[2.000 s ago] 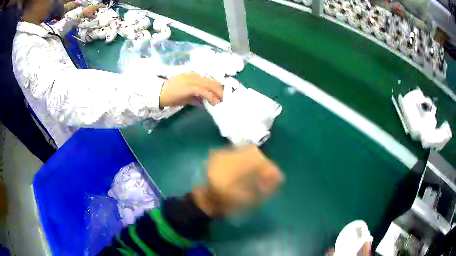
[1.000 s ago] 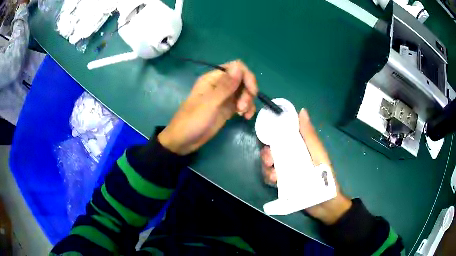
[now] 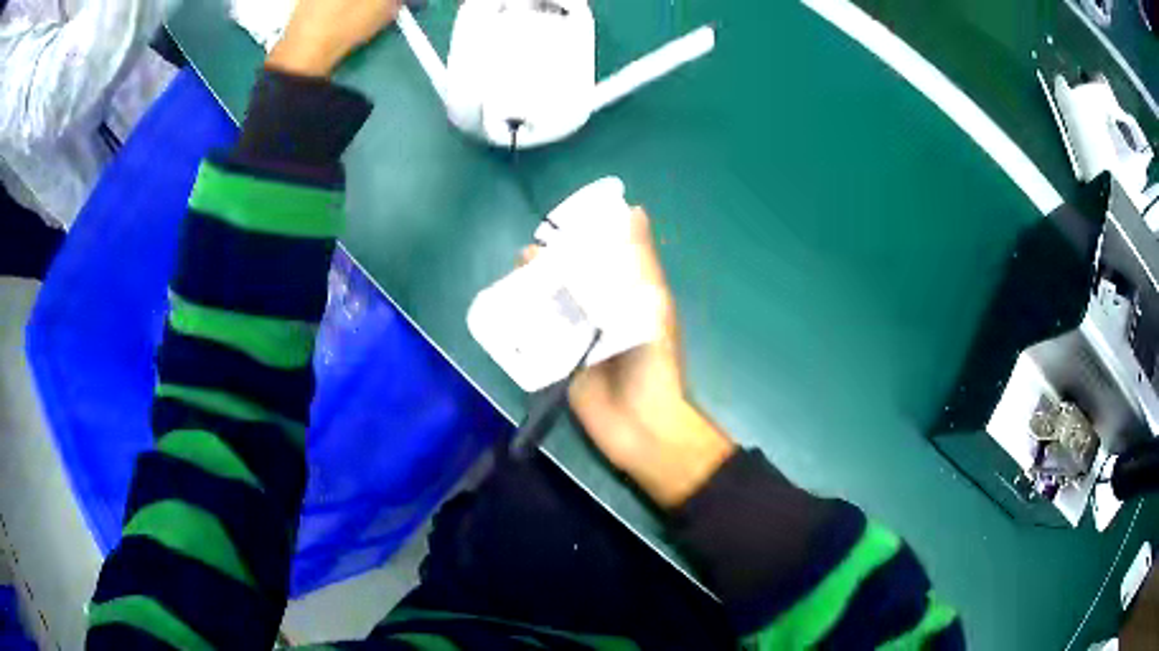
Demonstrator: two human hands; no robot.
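My right hand (image 3: 636, 401) grips the white mounting bracket (image 3: 597, 274) near the middle of the view, its flat square foot turned toward me. A black cable (image 3: 547, 407) comes out at the foot and hangs over the bench edge, blurred. A thin stretch of cable runs from the disc end to the white camera body (image 3: 528, 76), which lies on the bench with two antennas spread. My left hand (image 3: 333, 28) is at the top left, beside one antenna; its fingers are cut off by the frame's edge, so its grasp is unclear.
The screw feeder (image 3: 1061, 432) stands at the right, with a black cylinder beside it. A white part (image 3: 1103, 127) lies at the upper right. A blue bin (image 3: 381, 420) is below the bench's left edge. Another person's pale sleeve (image 3: 76, 95) is at the upper left.
The cable now passes through the bracket, whose foot has turned toward me. My left hand has left the cable and moved up and left. The camera body appears farther right.
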